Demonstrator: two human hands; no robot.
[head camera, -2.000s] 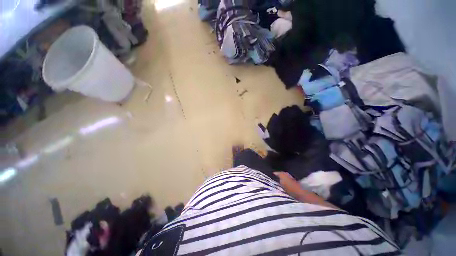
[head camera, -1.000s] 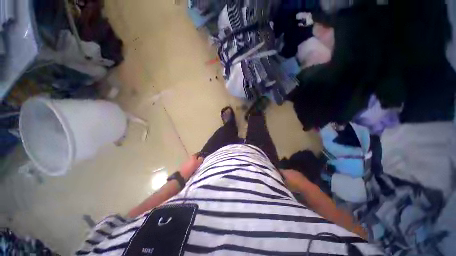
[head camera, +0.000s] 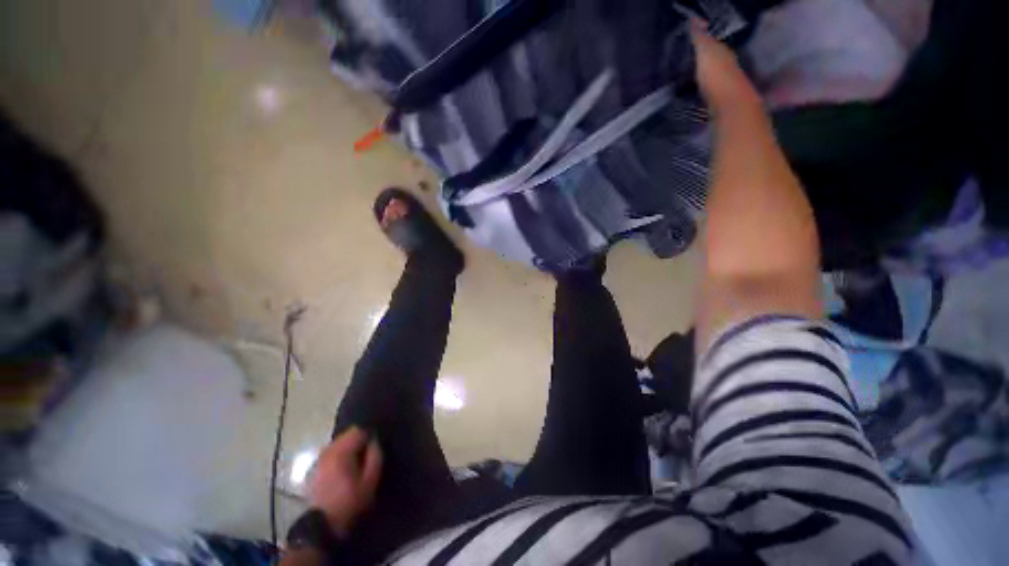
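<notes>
A large bundle of cut pieces (head camera: 531, 122), in grey, striped and light blue layers, lies in front of me at the top of the view. Dark and pale tie strips (head camera: 553, 155) cross it. My right arm reaches over the bundle's right side. My right hand (head camera: 699, 31) is small and blurred at the bundle's top right, and its fingers and grip cannot be made out. My left hand (head camera: 347, 478) hangs by my left thigh, away from the bundle, loosely curled, with nothing seen in it.
Dark cloth (head camera: 918, 133) and a pale pink piece (head camera: 835, 50) lie right of the bundle. More light blue and grey pieces (head camera: 940, 409) lie at the lower right. A blurred white bin (head camera: 144, 426) stands at the left. My sandalled foot (head camera: 401, 219) is on the tan floor.
The view has moved closer to the bundle, which now looks much larger. My right arm has stretched forward to it from my side. The bin has shifted lower in view.
</notes>
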